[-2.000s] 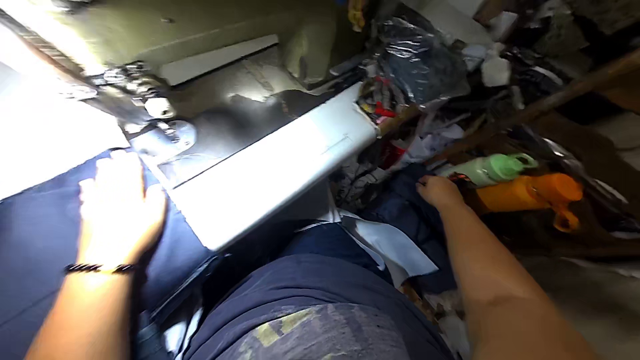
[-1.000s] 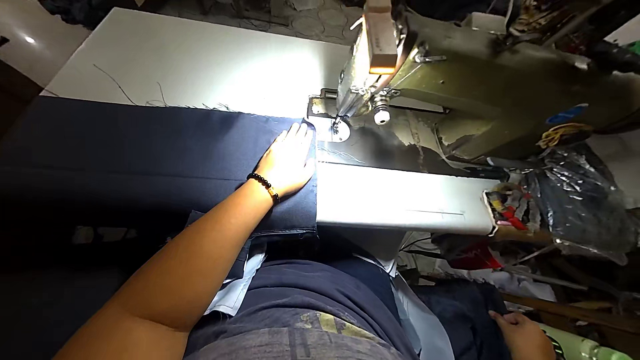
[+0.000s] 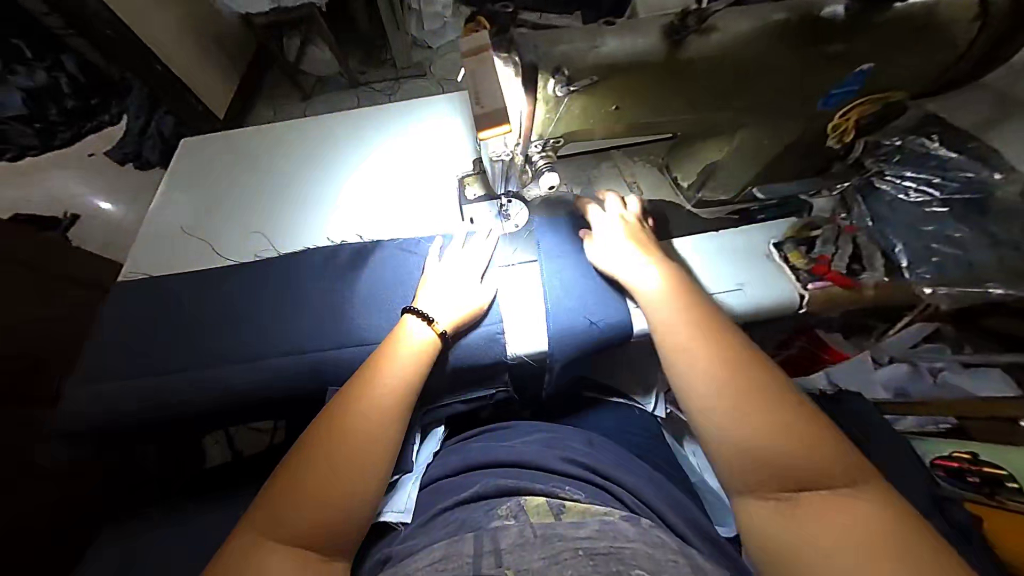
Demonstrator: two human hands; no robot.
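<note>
A long piece of navy fabric (image 3: pixel 264 312) with a frayed upper edge lies over the left part of the white sewing table (image 3: pixel 296 176). My left hand (image 3: pixel 460 280), wearing a beaded bracelet, rests flat on its right end, fingertips close to the needle plate (image 3: pixel 508 214). A second navy fabric piece (image 3: pixel 580 296) lies to the right, with a strip of white table between the two. My right hand (image 3: pixel 624 240) is on this piece, fingers spread and slightly bent. The needle and presser foot of the industrial sewing machine (image 3: pixel 720 88) stand just above and between my hands.
A small lamp unit (image 3: pixel 484 88) lights the needle area. Scissors or a similar dark tool lie behind my right hand. At the table's right end are a recess of small items (image 3: pixel 832 256) and a dark plastic bag (image 3: pixel 936 208). White scraps (image 3: pixel 904 368) are piled below.
My right hand has come up from the dark cloth at the lower right onto the table, where a second navy piece now lies. My left hand stays on the first piece.
</note>
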